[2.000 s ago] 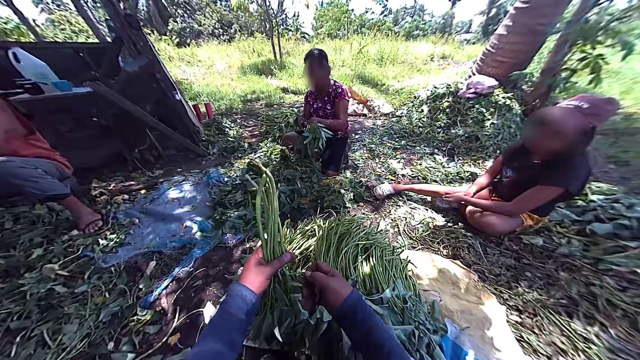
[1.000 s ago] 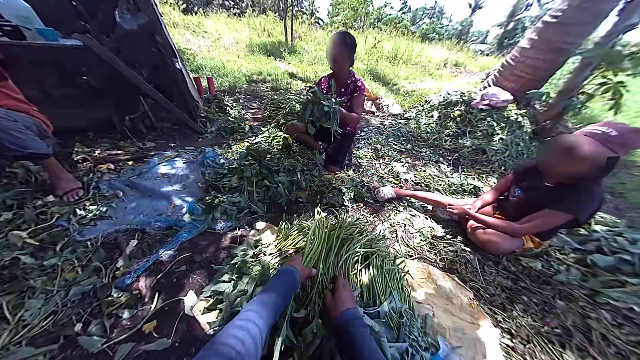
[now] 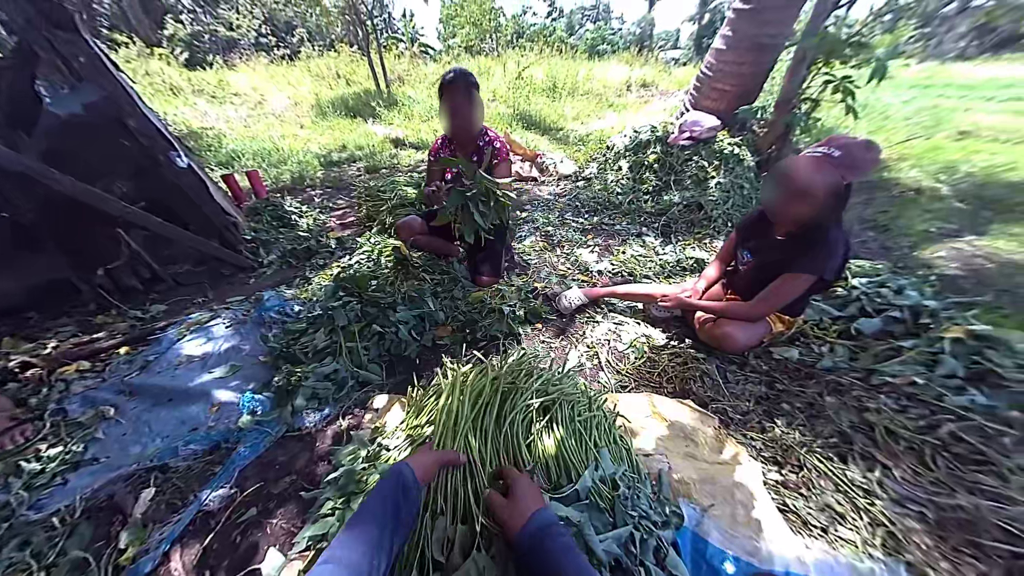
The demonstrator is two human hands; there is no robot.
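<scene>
A thick heap of long green leafy stems [image 3: 528,408] lies in front of me, cut ends pointing away and leaves toward me. My left hand [image 3: 434,462] rests on the left side of the heap, thumb stretched over the stems; its fingers are hidden, so whether it grips any is unclear. Close by on the right, my right hand [image 3: 512,498] lies on the stems with curled fingers, and its hold cannot be made out either. Across from me a seated person holds up a leafy bunch [image 3: 478,200].
A yellowish sack [image 3: 696,448] lies under the heap's right side, a blue plastic sheet [image 3: 168,392] to the left. Another person sits at the right, legs toward the middle. Leafy piles [image 3: 344,320], a leaning dark panel [image 3: 104,144] and a palm trunk [image 3: 740,60] stand around.
Two seconds ago my left hand held a bunch of stems upright; it is now down on the heap. The person across has raised a leafy bunch. The view has swung right.
</scene>
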